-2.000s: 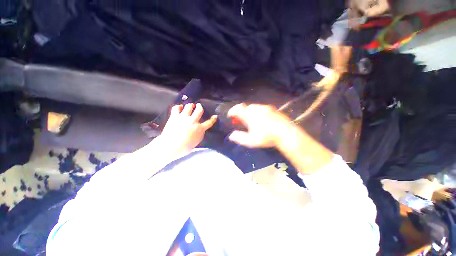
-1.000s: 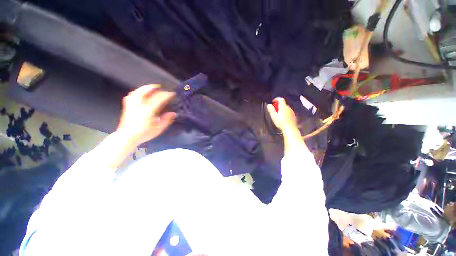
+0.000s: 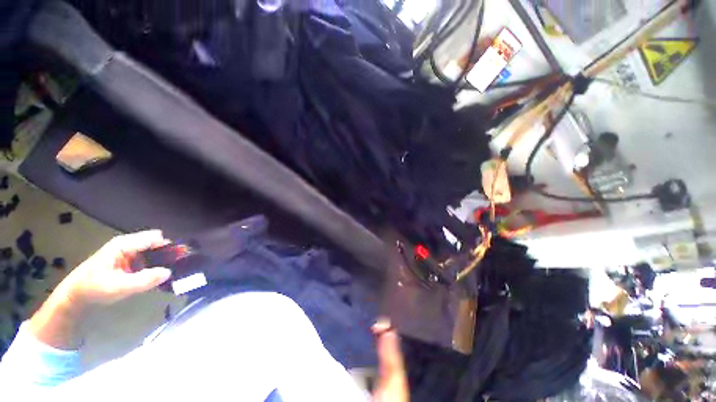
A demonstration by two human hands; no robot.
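Note:
My left hand is at the lower left, thumb and fingers closed on the end of a dark garment, beside a small white label. The garment lies along the front of the dark padded board and partly against my body. My right hand is low at the bottom centre, partly cut off by the picture's edge; whether it holds cloth cannot be told. The iron, seen mainly by its red spot, rests at the board's right end, away from both hands.
A long grey padded bar runs diagonally behind the board. A tan block lies at the board's left end. Dark garments are heaped behind. A tan cord leads from the iron to a pale bench with cables and red-handled tools.
My right hand has let go of the iron and moved down toward my body. My left hand has moved down and left with the garment's end. The view has turned, showing more bench.

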